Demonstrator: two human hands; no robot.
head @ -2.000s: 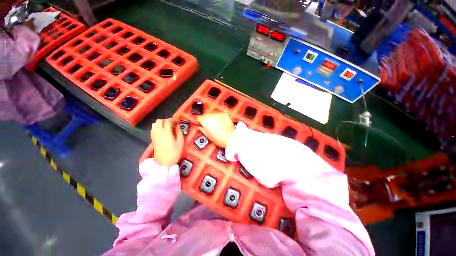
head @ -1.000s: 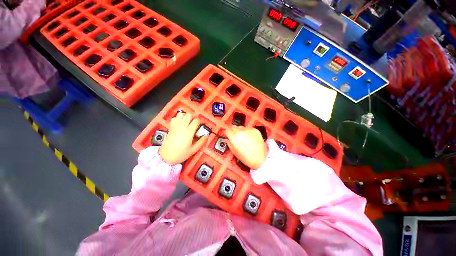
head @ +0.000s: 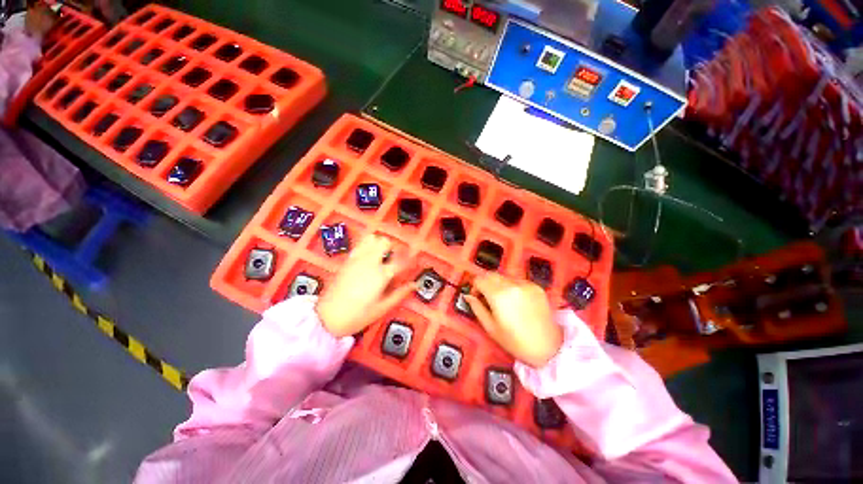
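Note:
A red-orange foam tray (head: 423, 170) lies in front of me with dark rounded-square units in its pockets. Toward the back most are dark face up; at the left, one lit unit (head: 334, 238) and a few others show blue-white marks. Nearer units, such as this one (head: 397, 338), show grey-rimmed backs with round centres. My left hand (head: 364, 285) is over the tray's middle, fingers spread, with a small dark spot at its fingertips. My right hand (head: 516, 319) has its fingertips at a pocket right of it. A thin dark thing shows by them; their grip is unclear.
Another filled foam tray (head: 301, 99) is at the left, beside a person's pink sleeve (head: 33, 180). Behind are a blue control box (head: 558, 90), a power supply (head: 459, 43) and a paper sheet (head: 535, 146). An orange-brown fixture (head: 681, 312) and a monitor (head: 768, 416) are at the right.
The view has shifted. My hands have moved rightward across the tray, uncovering two lit, face-up units at the left; two seconds ago those pockets showed grey backs.

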